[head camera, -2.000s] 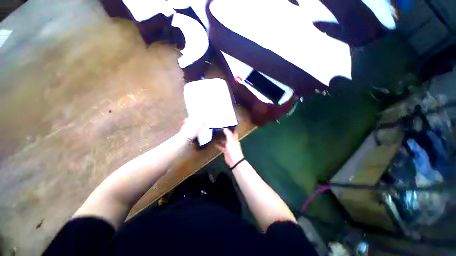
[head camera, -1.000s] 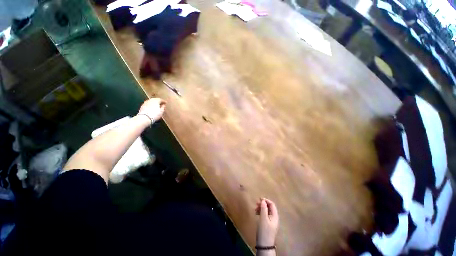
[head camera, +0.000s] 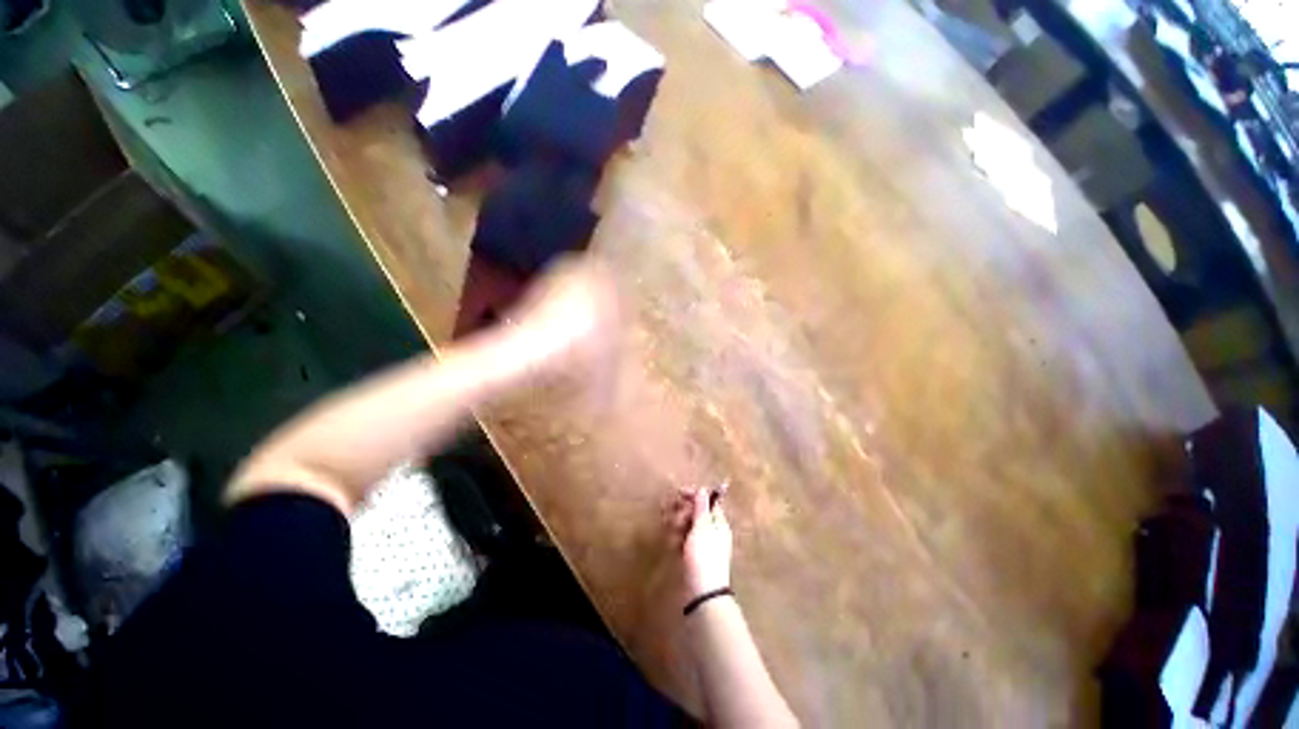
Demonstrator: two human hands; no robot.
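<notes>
My left hand [head camera: 577, 321] is a blur over the brown wooden table [head camera: 855, 356], just below the dark cut stacks [head camera: 549, 185]; whether it holds anything cannot be told. My right hand [head camera: 705, 530], with a dark band at the wrist, is low over the table nearer to me. Its fingers are bent together and a tiny dark spot shows at the fingertips; I cannot tell if it is a held thing. The stacks at the upper left have white paper patterns [head camera: 470, 57] on top of dark maroon fabric.
More dark stacks with white tops [head camera: 1275, 499] lie at the right edge. White papers [head camera: 755, 29] with a pink item [head camera: 815, 32] and another white paper [head camera: 1014, 171] lie on the far side. A cardboard box [head camera: 71, 185] and a white dotted item [head camera: 409, 553] are left of the table edge.
After the view swung from the other table part, my left hand has moved from the table's edge inward over the table. My right hand has moved farther forward over the wood.
</notes>
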